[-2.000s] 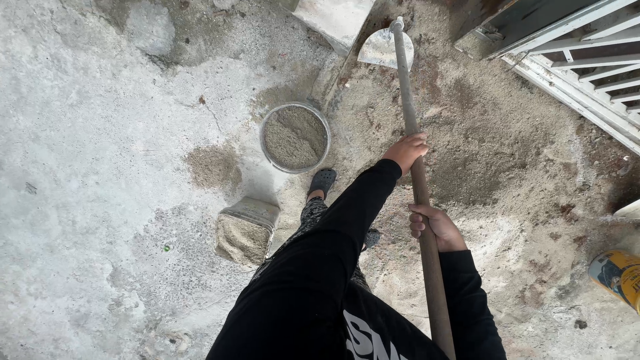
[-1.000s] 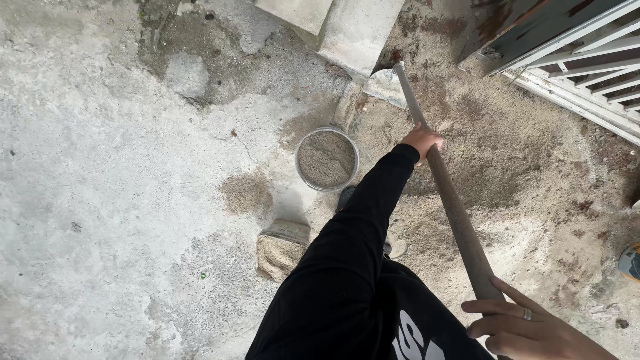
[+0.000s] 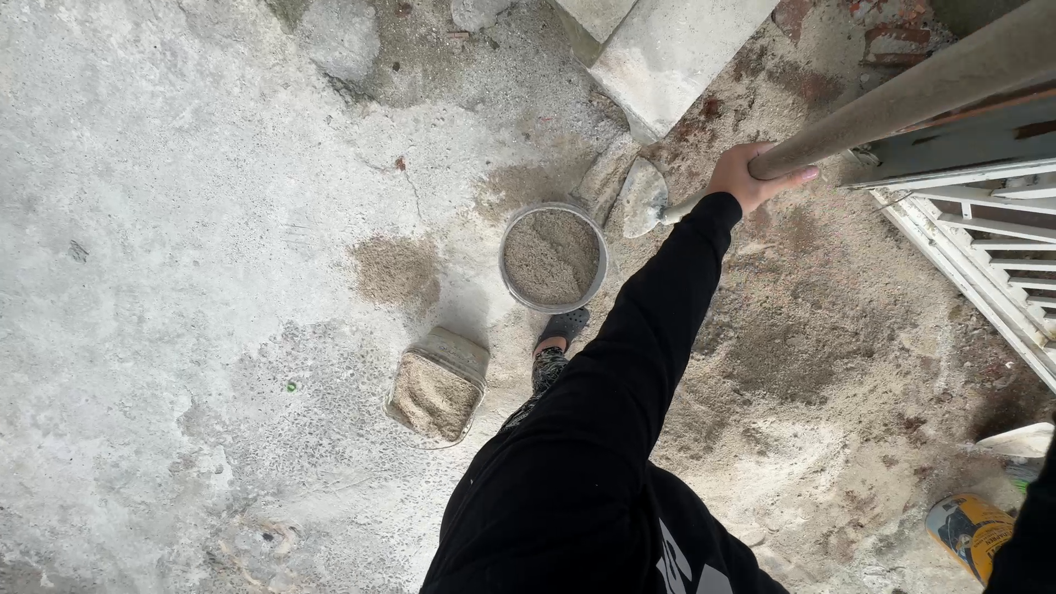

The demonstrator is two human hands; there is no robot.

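Note:
My left hand (image 3: 748,177) is closed around the long wooden handle of a shovel (image 3: 891,95). The handle rises toward the upper right corner, and its metal blade (image 3: 643,198) rests near the ground, just right of a round bucket (image 3: 551,257) filled with sandy material. My right hand is out of view; only a dark sleeve shows at the lower right edge. Left of my foot stands a squarish plastic container (image 3: 437,392), also filled with sandy material.
Loose sand (image 3: 792,346) covers the ground on the right. Concrete blocks (image 3: 676,58) lie at the top, beside a white metal grille (image 3: 982,247). A yellow printed container (image 3: 973,532) and a pale scoop-like piece (image 3: 1019,440) are at the lower right. My shoe (image 3: 565,326) is just below the round bucket.
The shovel's handle has swung up toward the upper right, and its blade has come down beside the round bucket. My right hand, on the handle earlier, has left the view.

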